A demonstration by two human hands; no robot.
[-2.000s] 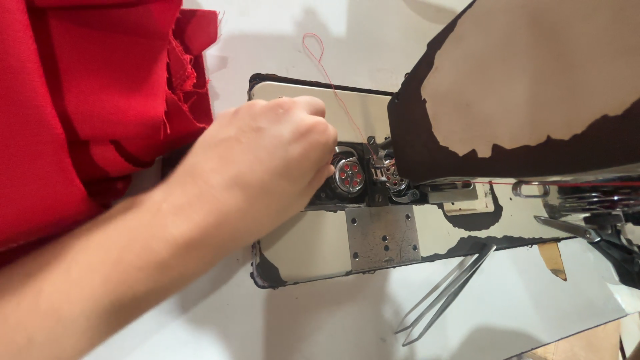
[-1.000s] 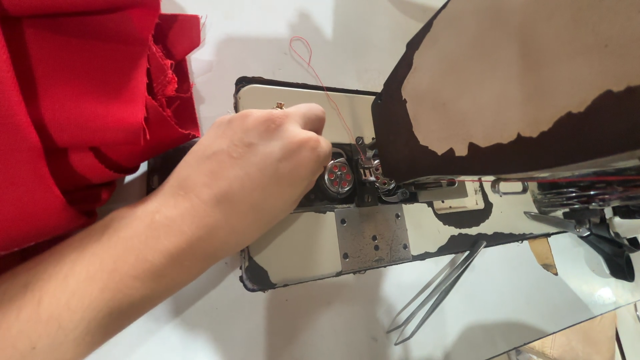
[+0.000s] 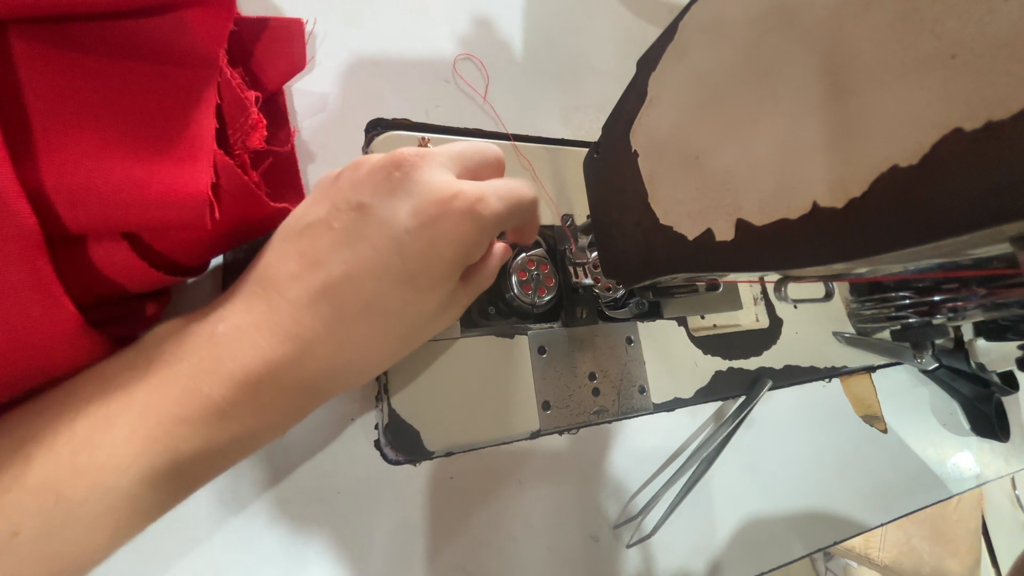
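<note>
My left hand (image 3: 416, 232) reaches in from the left over the bed of a sewing machine (image 3: 472, 384). Its thumb and curled fingers meet at the upper left edge of a round metal bobbin case (image 3: 533, 278), through whose holes red shows; the fingertips are hidden, so a hold on it cannot be told. A second round part with holes (image 3: 606, 276) sits just to the right, partly behind the presser foot assembly (image 3: 578, 256). A looped red thread (image 3: 498, 112) runs from there up past the bed. My right hand is out of view.
Bunched red fabric (image 3: 112, 120) lies at the left. The brown-edged beige machine head (image 3: 800, 120) overhangs the upper right. Metal tweezers (image 3: 696, 464) rest below the bed, near a perforated metal plate (image 3: 592, 376). Dark-handled scissors (image 3: 952, 376) lie at the right.
</note>
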